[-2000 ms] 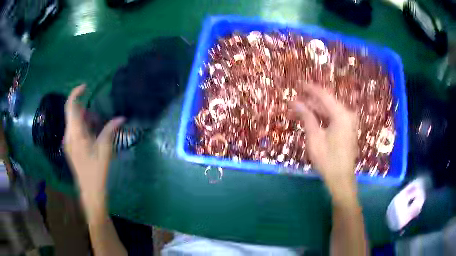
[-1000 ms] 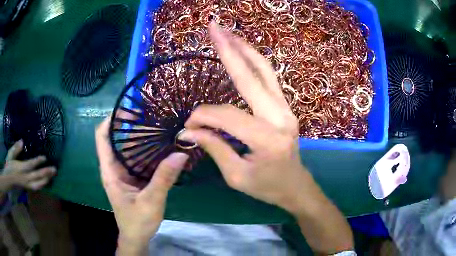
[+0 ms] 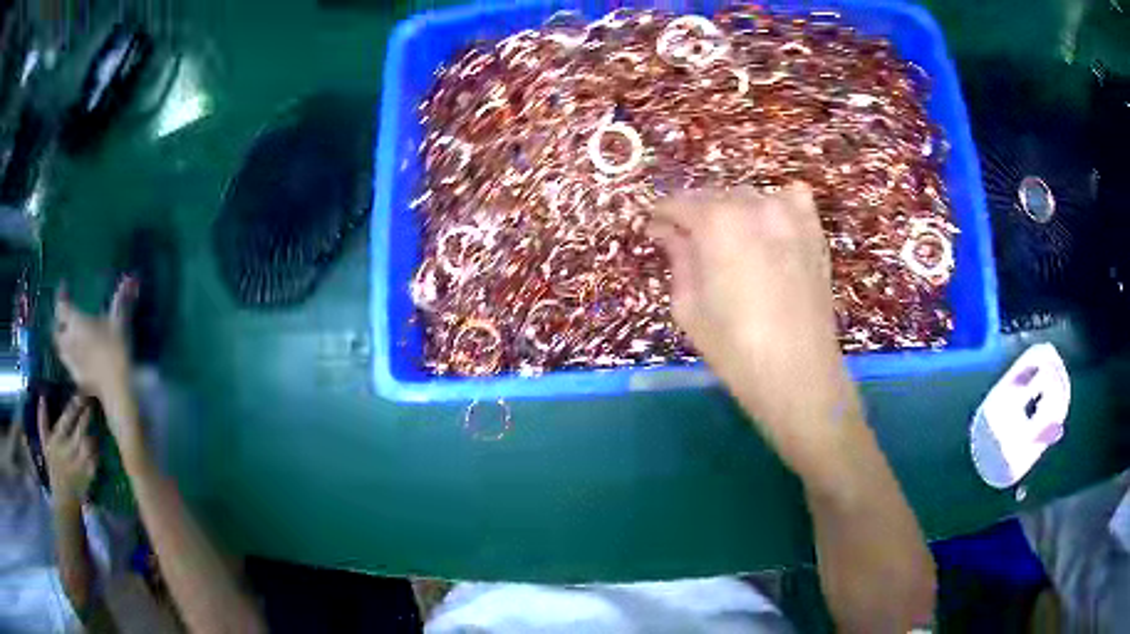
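Note:
My right hand (image 3: 750,266) is over the blue tray (image 3: 384,248), its fingers bent down at the heaped copper-coloured trim rings (image 3: 558,223). Its fingertips are blurred, and I cannot tell whether they grip a ring. My left hand (image 3: 97,347) is at the far left, blurred, with fingers apart and no object visible in it. A blurred dark fan grille (image 3: 149,297) is just to its right; I cannot tell whether they touch. Another dark grille (image 3: 291,204) lies left of the tray.
One loose ring (image 3: 488,419) lies on the green bench (image 3: 558,495) before the tray. A white plastic piece (image 3: 1022,415) is near the tray's right corner. Dark grilles, one with a shiny ring (image 3: 1036,198), are at the right. Another person's hand (image 3: 70,452) is at lower left.
The grille and ring held in both my hands are no longer there. My left hand has moved to the far left. My right hand has moved right, over the rings. The view has shifted.

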